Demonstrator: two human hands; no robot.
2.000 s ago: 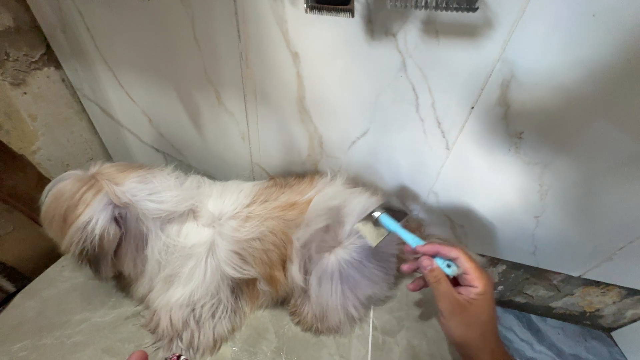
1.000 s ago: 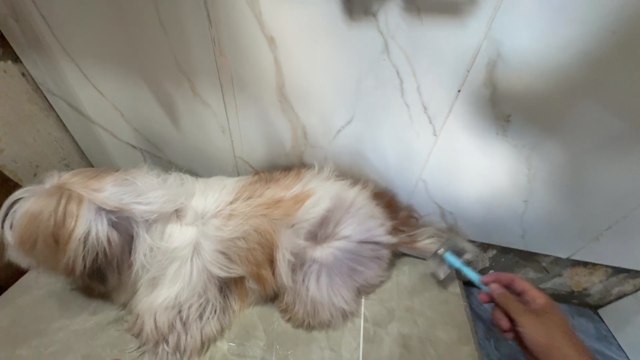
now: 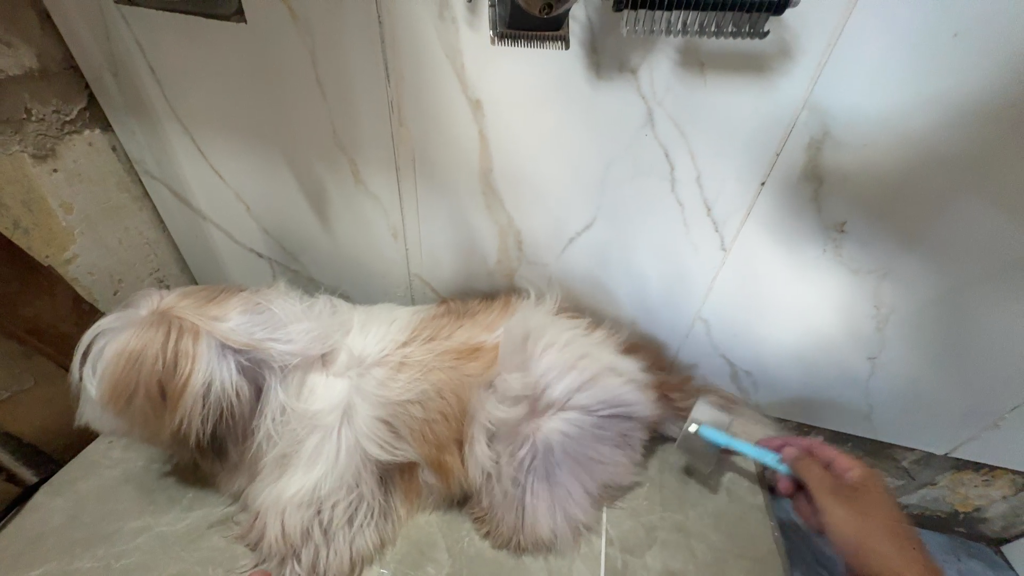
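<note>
A long-haired white and tan dog (image 3: pixel 400 400) is on a tiled tabletop (image 3: pixel 688 528), its head at the left and its rump at the right. My right hand (image 3: pixel 848 496) grips the light blue handle of a slicker brush (image 3: pixel 740 448). The brush head is at the dog's tail (image 3: pixel 680 384), just past the rump, and is slightly blurred. Of my left hand (image 3: pixel 261 573) only a fingertip shows at the bottom edge, by the fur of a front leg; what it touches is hidden.
Behind the dog rises a marble-patterned tile wall (image 3: pixel 560 160). A hair clipper (image 3: pixel 530 24) and a comb-like grooming tool (image 3: pixel 696 18) hang on it at the top. Rough bare wall (image 3: pixel 72 184) is at the left. The tabletop's right edge lies under my right hand.
Two seconds ago the brush was at the dog's rump; my right hand has since moved right with it to the tail. The dog stays lying along the wall.
</note>
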